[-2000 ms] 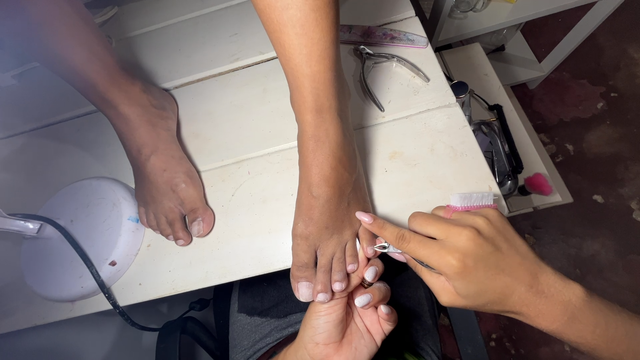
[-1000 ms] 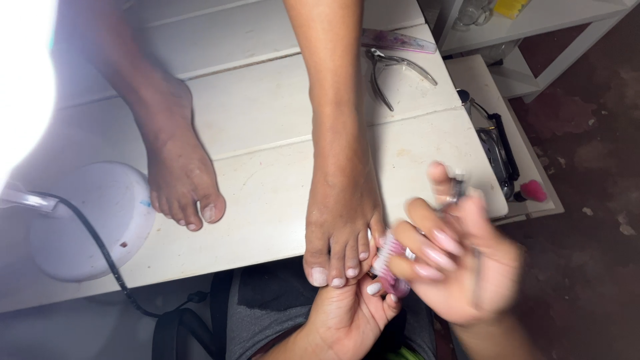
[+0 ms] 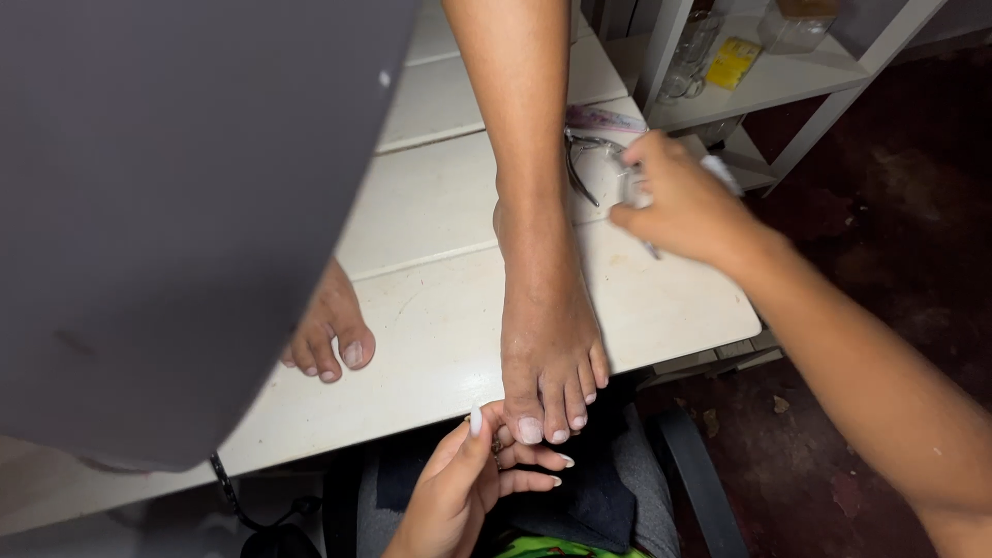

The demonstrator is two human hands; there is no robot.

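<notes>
Another person's bare foot [image 3: 546,310] rests on the white plank table, toes past its front edge. My left hand [image 3: 473,473] is under and beside its big toe, fingers spread and touching the toe's side. My right hand [image 3: 670,201] is at the table's right side, its fingers around a blurred metal tool [image 3: 635,190]; something white shows behind the knuckles. Left of that hand lie cuticle nippers [image 3: 581,167], handles apart, and a patterned nail file [image 3: 604,118]. The person's other foot [image 3: 337,333] is partly hidden on the left.
A large dark grey surface [image 3: 178,201], close to the camera, covers the left of the view. White shelves [image 3: 767,89] at the upper right hold glass containers [image 3: 690,58] and a yellow packet [image 3: 732,62]. A black cable [image 3: 232,496] hangs below the table's front edge.
My right hand has moved from the small toes up the table toward the nippers. My left hand has shifted to the big toe's side. The dark surface now covers the lamp base, as the view has moved.
</notes>
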